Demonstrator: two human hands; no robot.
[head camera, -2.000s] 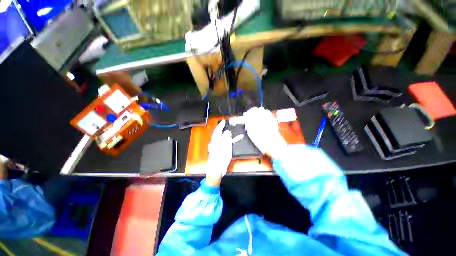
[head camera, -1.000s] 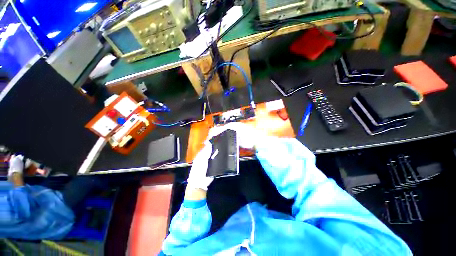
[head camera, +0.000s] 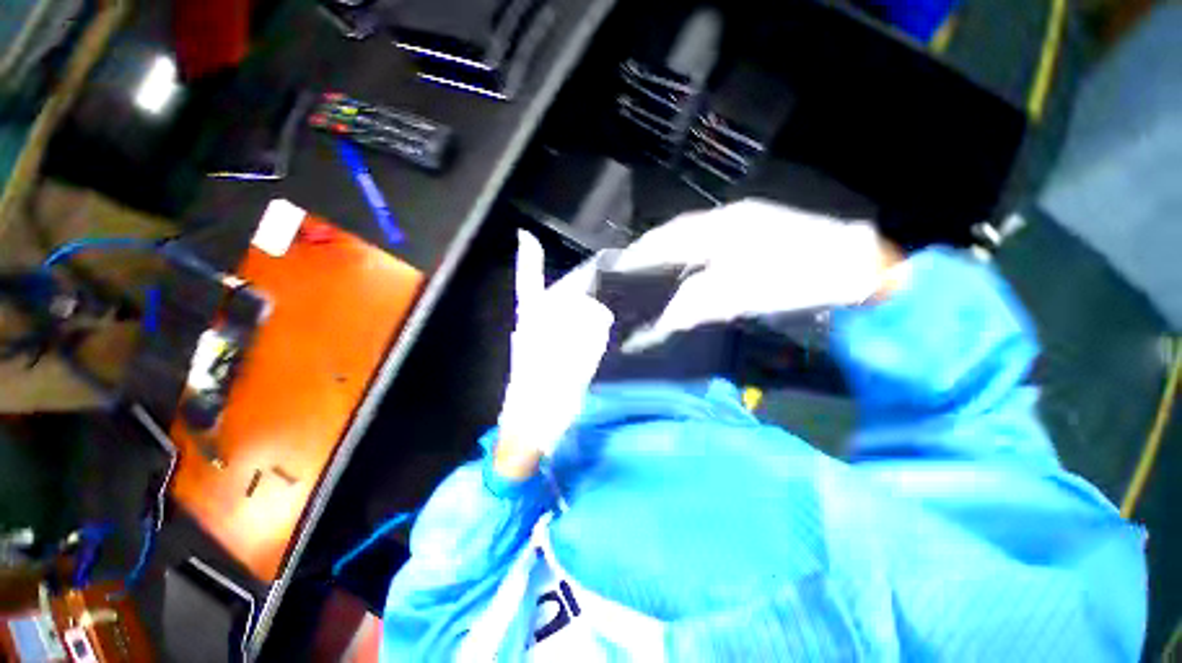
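A dark set-top box (head camera: 655, 295) is between my gloved hands, in front of my body and past the bench edge. It is blurred and mostly covered. My left hand (head camera: 560, 334) is at its left side, thumb held away and fingers at the box. My right hand (head camera: 758, 266) reaches in from the right, fingers and thumb around the box. The orange fixture board (head camera: 324, 350) lies on the bench at left with no box on it. Its connector block (head camera: 218, 360) shows at the far edge.
The remote control (head camera: 382, 132) and blue marker pen (head camera: 372, 194) lie beyond the board. Stacked black boxes (head camera: 454, 33) are at the top. A black tray with racks (head camera: 687, 117) is below the bench. Another box (head camera: 205, 609) and the orange meter box (head camera: 78, 628) are at lower left.
The view has turned right. The box has left the connector block and board; my hands have moved with it off the bench, toward the black tray side.
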